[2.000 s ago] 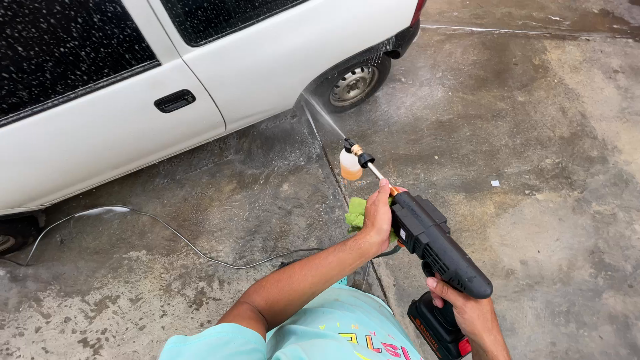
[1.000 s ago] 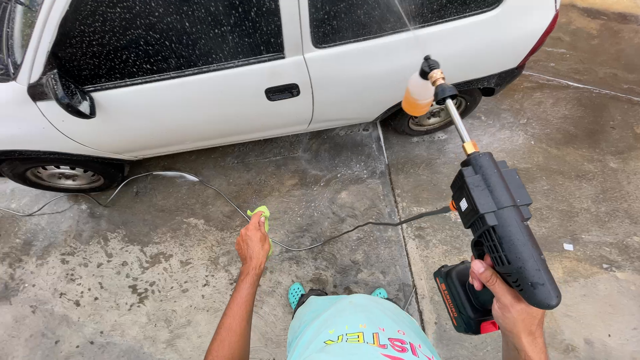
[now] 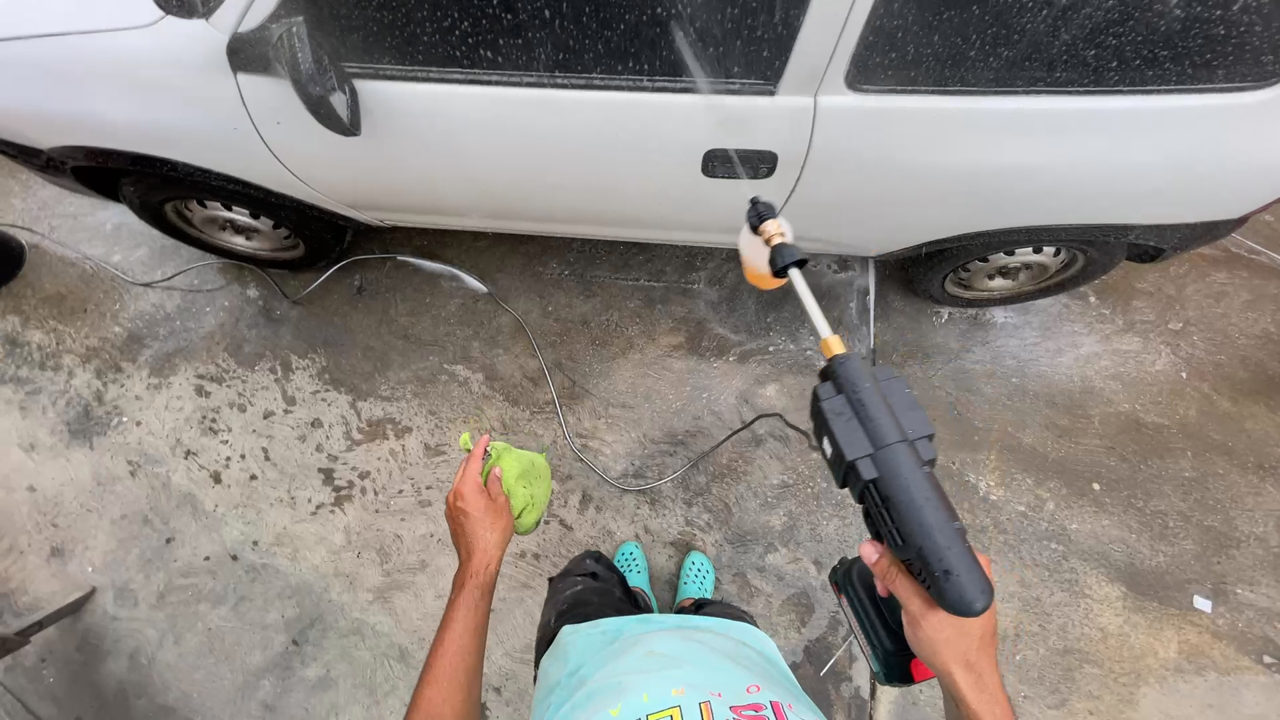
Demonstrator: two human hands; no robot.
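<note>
My right hand (image 3: 945,610) grips the handle of a black cordless pressure washer gun (image 3: 900,480), with a battery pack (image 3: 875,620) at its base. A soap bottle (image 3: 762,262) with orange liquid hangs below the nozzle (image 3: 762,212), and a thin spray leaves the tip toward the car door's window. My left hand (image 3: 480,505) holds a bunched green cloth (image 3: 520,485) above the concrete. Beyond both hands stands a white car (image 3: 560,160), its dark windows (image 3: 570,40) covered with drops. The nozzle points at the area around the door handle (image 3: 739,163).
A thin hose (image 3: 555,390) winds over the wet concrete ground (image 3: 330,420) from the gun toward the far left. The front wheel (image 3: 235,228) and rear wheel (image 3: 1015,270) face me. My teal clogs (image 3: 696,578) stand near the hose. A dark bar (image 3: 50,615) lies at lower left.
My left hand, near the gun's front two seconds ago, is now apart at the left with the cloth. The spray has moved from the rear wheel area to the front door window. The view has shifted left.
</note>
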